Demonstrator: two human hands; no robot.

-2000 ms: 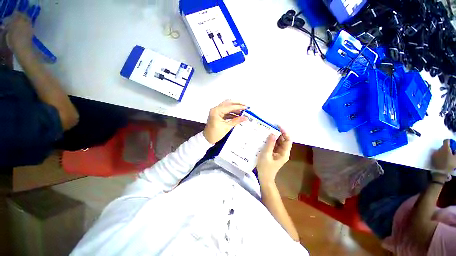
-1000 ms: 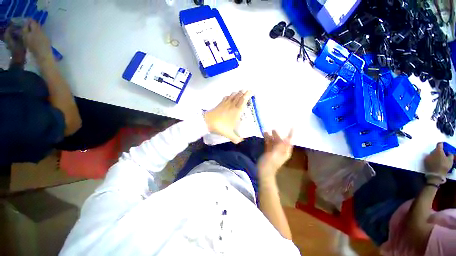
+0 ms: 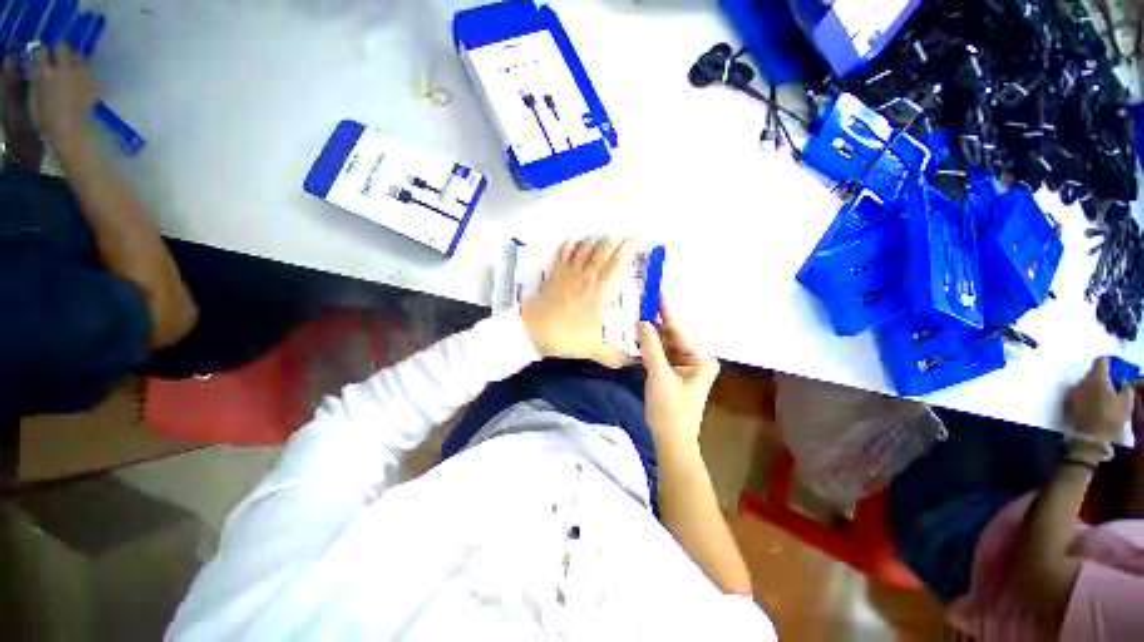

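A white and blue retail box (image 3: 621, 319) lies at the table's front edge, in front of me. My left hand (image 3: 581, 301) lies flat over its middle with the fingers spread across it. My right hand (image 3: 675, 365) grips the box's lower right corner beside its blue end, thumb on the near side. My left hand covers much of the box's face.
One printed box (image 3: 398, 188) and a stack of flat boxes (image 3: 534, 94) lie ahead. Loaded blue trays (image 3: 938, 257) and tangled black cables (image 3: 991, 94) are at right. A person's arm (image 3: 113, 207) is at left, another's hand (image 3: 1099, 404) at right.
The box has gone from being held between both hands over my lap to lying at the table edge. My left hand has moved over it; my right hand let go and touches its corner again.
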